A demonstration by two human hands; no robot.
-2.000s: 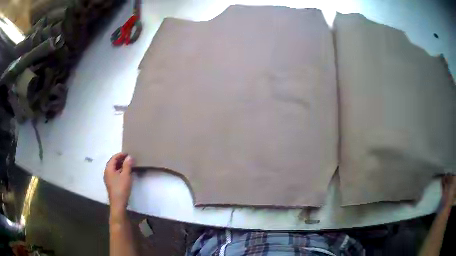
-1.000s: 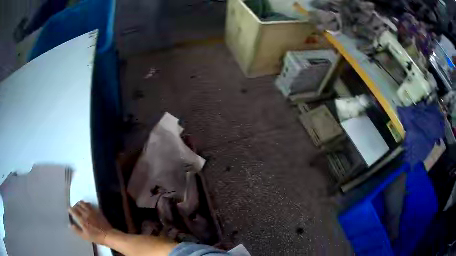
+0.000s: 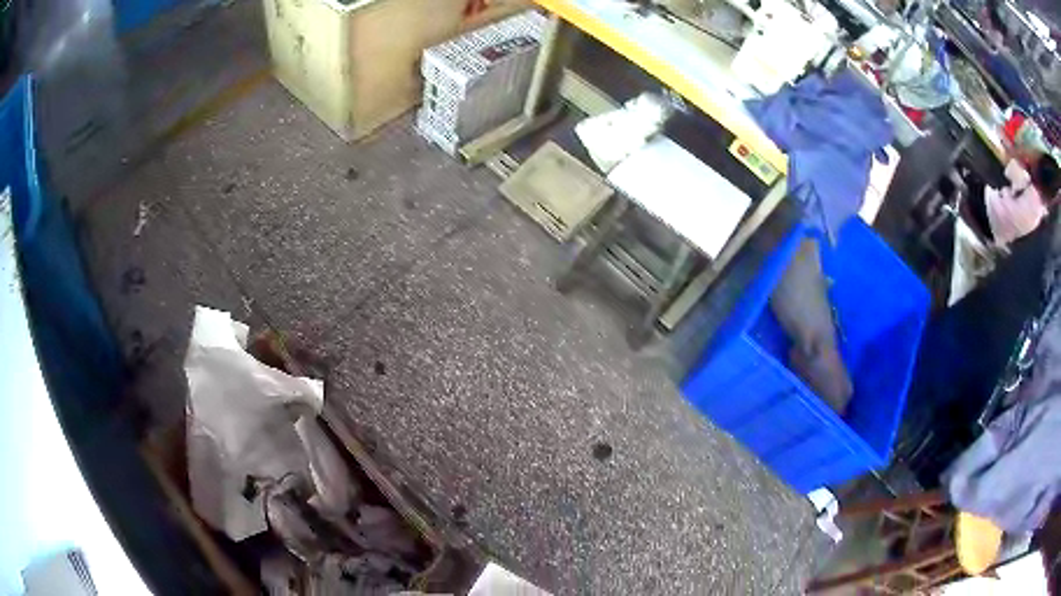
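Observation:
No hand shows in the view now. The white cutting table (image 3: 52, 466) runs along the left edge, cut off by the frame. A small corner of grey cut panels (image 3: 61, 575) lies on it at the bottom left, its layered edges showing. Beside the table, a loose pale brown panel (image 3: 250, 425) lies crumpled over a low container, with darker cloth (image 3: 337, 530) below it. Both of my hands are out of the picture.
A blue bin (image 3: 768, 408) holding grey-brown cloth stands at the right. A white-topped stool (image 3: 681, 192) and a yellow-edged sewing table (image 3: 663, 52) stand behind. A pale box (image 3: 361, 70) is at the top. Speckled floor (image 3: 465, 349) lies between.
The view has swung further right, away from the table. The hand that touched the panels' edge a second ago is out of view. The blue bin now shows more fully.

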